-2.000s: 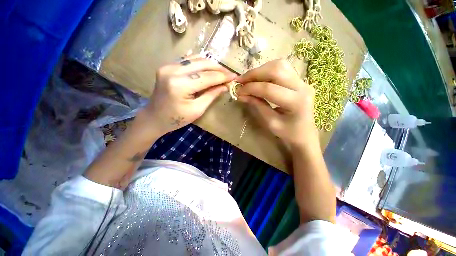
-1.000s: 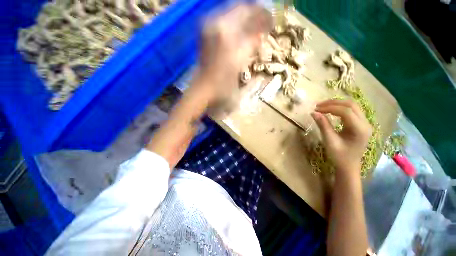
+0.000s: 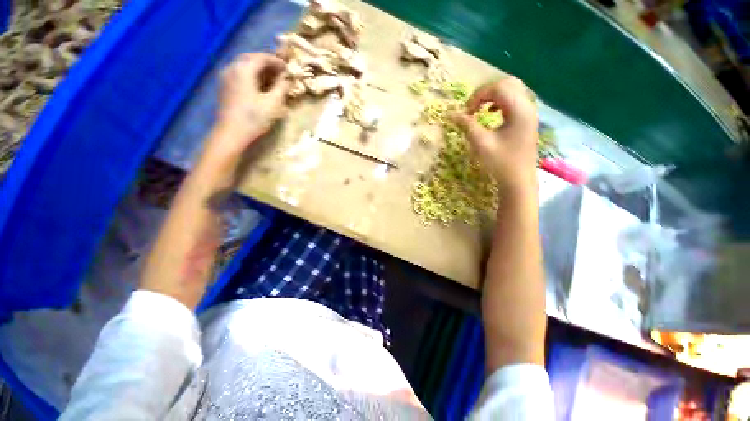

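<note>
Beige moulded figures [image 3: 321, 62] lie in a loose pile at the upper left of the tan cardboard board [image 3: 329, 185]. My left hand [image 3: 253, 89] is at the left side of this pile, fingers curled; blur hides whether it grips a figure. Small yellow-gold rings [image 3: 456, 177] form a heap at the right of the board. My right hand [image 3: 496, 123] is over the upper part of the heap, thumb and fingers bent towards each other; I cannot tell if a ring is between them. A dark thin stick tool [image 3: 356, 154] lies mid-board, untouched.
A separate figure [image 3: 421, 51] lies above the ring heap. A blue crate [image 3: 107, 107] with many beige figures stands at the left. A pink object [image 3: 563, 171], a white sheet [image 3: 594, 255] and clear plastic are at the right. A green surface [image 3: 526, 49] curves behind the board.
My hands have parted from their earlier meeting point over the board. My left hand, blurred above the board a second ago, is now beside the figure pile. My right hand has moved onto the rings.
</note>
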